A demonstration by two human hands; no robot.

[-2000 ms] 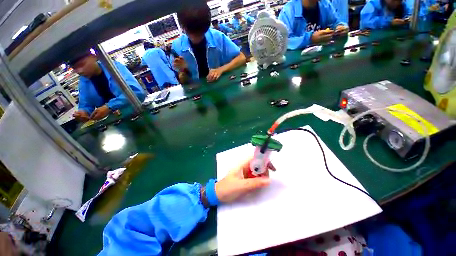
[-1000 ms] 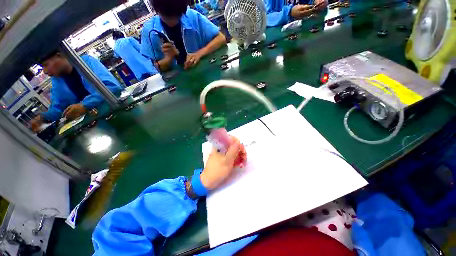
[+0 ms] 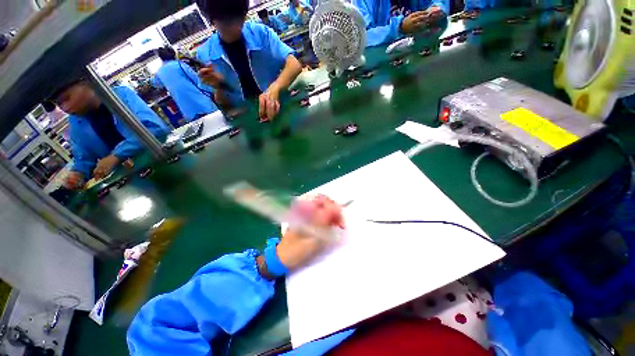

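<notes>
My left hand (image 3: 303,240), with a blue strap on the wrist, is over the left part of the white pad (image 3: 390,264). It holds the glue syringe (image 3: 306,212), which is motion-blurred, with a pinkish barrel. A blurred pale streak with some green runs from the hand up to the left over the green bench. The needle tip cannot be made out. My right hand is not in view; a blue sleeve (image 3: 532,313) shows at the lower right.
The controller box (image 3: 519,128) with a lit red switch and looped hose stands right of the pad. A paper slip (image 3: 428,133) lies beside it. A black cable (image 3: 432,222) crosses the pad. Small modules (image 3: 346,129), two fans, a crumpled tube and several people are around the bench.
Since one second ago the syringe has tilted and blurred, and the hose no longer arches above it. The black cable lies further across the pad. A module has appeared nearer on the bench.
</notes>
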